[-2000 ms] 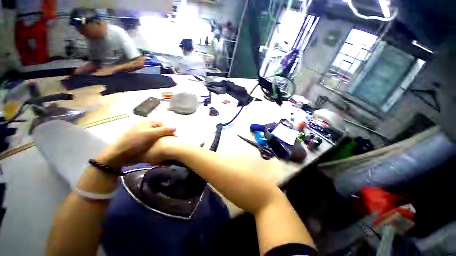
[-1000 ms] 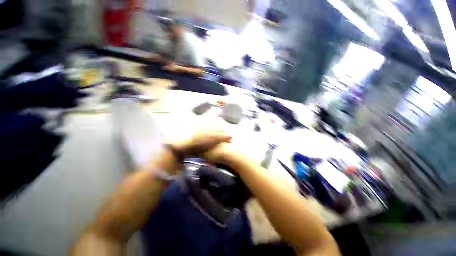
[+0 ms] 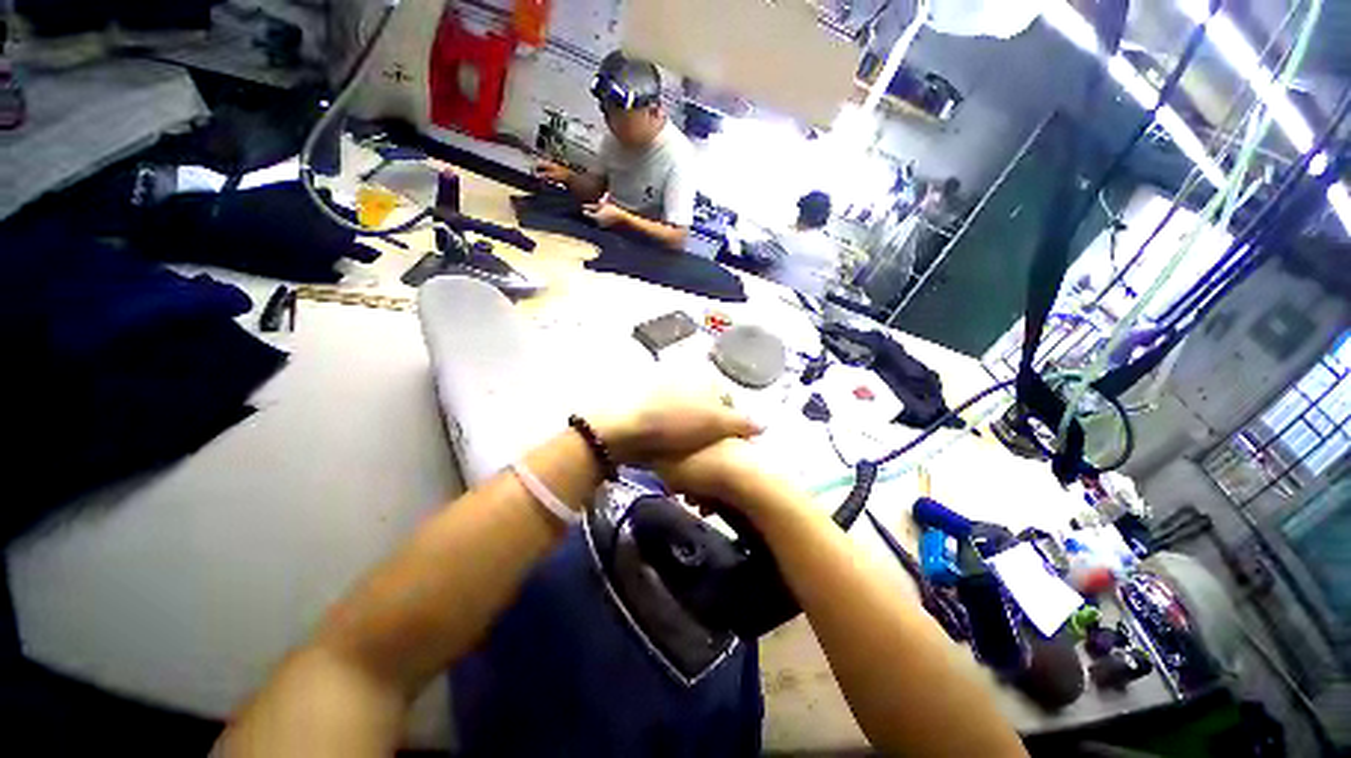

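Note:
The steam iron (image 3: pixel 670 581) lies flat on the navy garment (image 3: pixel 536 652), its pointed tip towards me. The garment is pulled over the near part of a white padded sleeve board (image 3: pixel 482 348), whose rounded end points away. My right hand (image 3: pixel 726 477) is closed round the iron's handle, which is mostly hidden under it. My left hand (image 3: pixel 667 427), with a dark bead bracelet and a light band at the wrist, lies over my right hand. Its fingers are partly hidden. A dark coiled cable (image 3: pixel 855 496) rises beyond my right forearm.
Dark cloth (image 3: pixel 111 363) is heaped at left. A second iron (image 3: pixel 471 267), a brick-like block (image 3: pixel 664 330) and a round pad (image 3: pixel 750 356) stand on the table beyond. Shears (image 3: pixel 936 600) and a blue bottle (image 3: pixel 939 555) lie at right. A person (image 3: pixel 637 170) handles dark cloth opposite.
The view has swung left, so the table and the person opposite sit further right in the picture. The dark heap at left has come into view. Both hands remain together at the iron on the garment.

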